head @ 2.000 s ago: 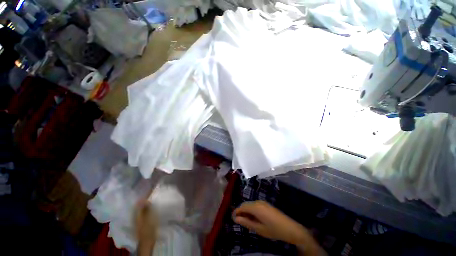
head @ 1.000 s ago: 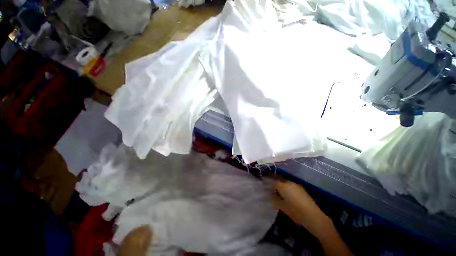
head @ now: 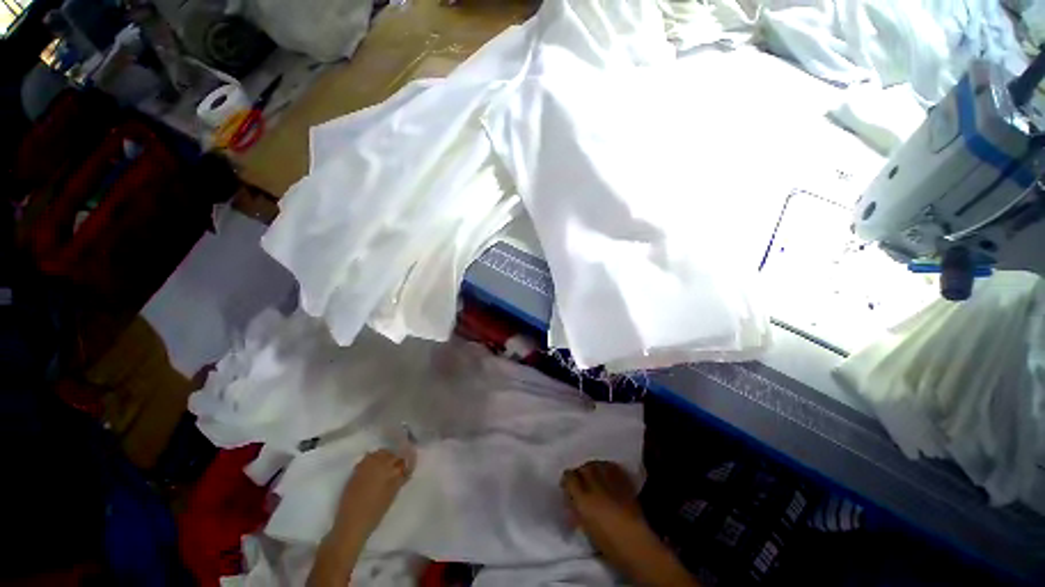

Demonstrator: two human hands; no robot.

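White cut pieces lie spread over my lap at the bottom centre. My left hand is closed on the upper middle of the top white piece, fingers pinching its cloth. My right hand rests on the right part of the same piece with its fingers curled on the cloth; the fingertips are partly hidden. A thick layered stack of white panels hangs over the table edge above my lap, with loose threads at its lower rim.
A sewing machine head stands at the right, with a pleated pile of white pieces below it. The table edge crosses in front. A tape roll, a red-orange item and a red bin are at the left.
The white piece has been drawn up and spread across my lap. My left hand has moved up and right onto it; my right hand has moved down and left.
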